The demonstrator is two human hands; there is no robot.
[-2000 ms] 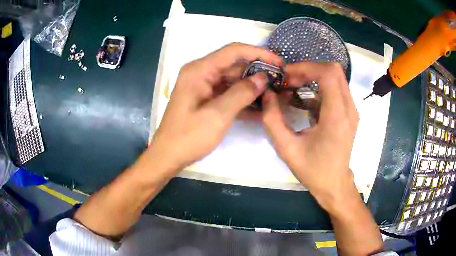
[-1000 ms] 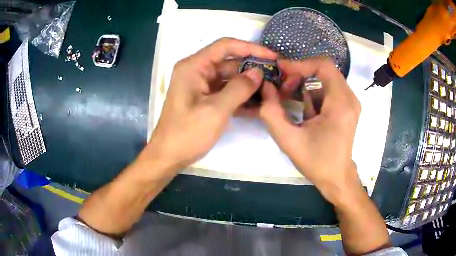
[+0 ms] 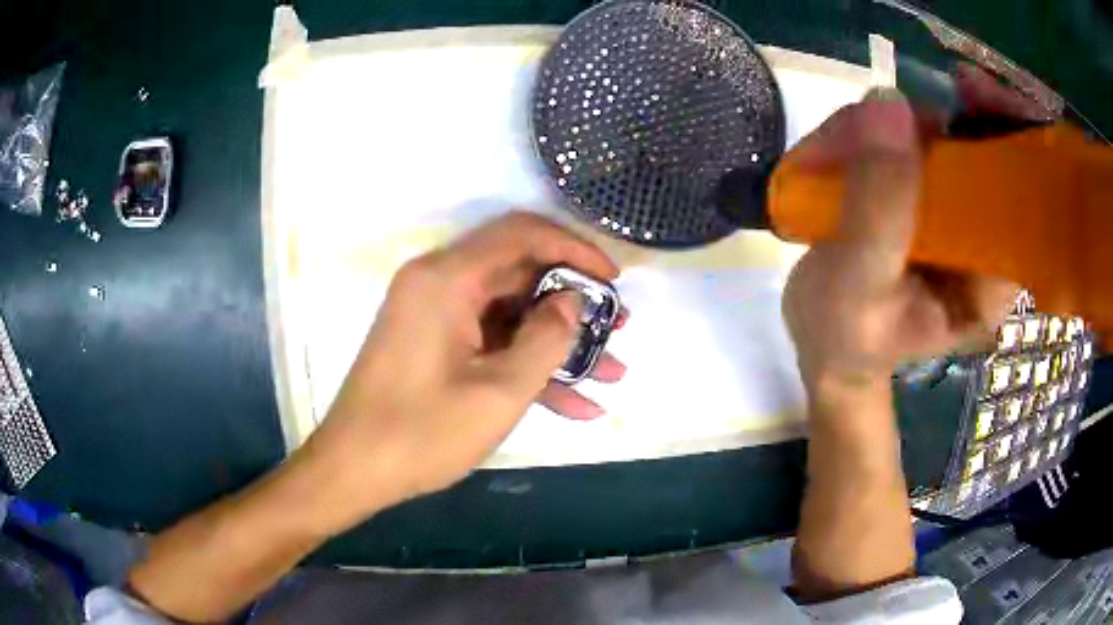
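Note:
My left hand [image 3: 458, 354] holds a watch case [image 3: 592, 327] with a silver rim and dark inside above the white work sheet [image 3: 366, 183]. The thumb lies over part of the case. My right hand [image 3: 867, 269] is closed around the orange electric screwdriver [image 3: 1001, 214]. Its black nose [image 3: 745, 198] is over the right part of the round screw tray [image 3: 647, 122]. The bit tip cannot be made out against the tray. The tray is dark grey with a grid of holes and shiny specks.
A second case unit [image 3: 144, 182] lies on the green mat [image 3: 171, 354] at left, with small loose parts [image 3: 76, 208] beside it. A zip bag [image 3: 27, 140] is at the upper left, a perforated parts tray [image 3: 22, 415] at the far left, and a component tray [image 3: 1019, 397] at the right.
My right hand has left the case and taken hold of the screwdriver, which has moved left over the tray. My left hand still holds the case, now lower in view. The view has shifted right.

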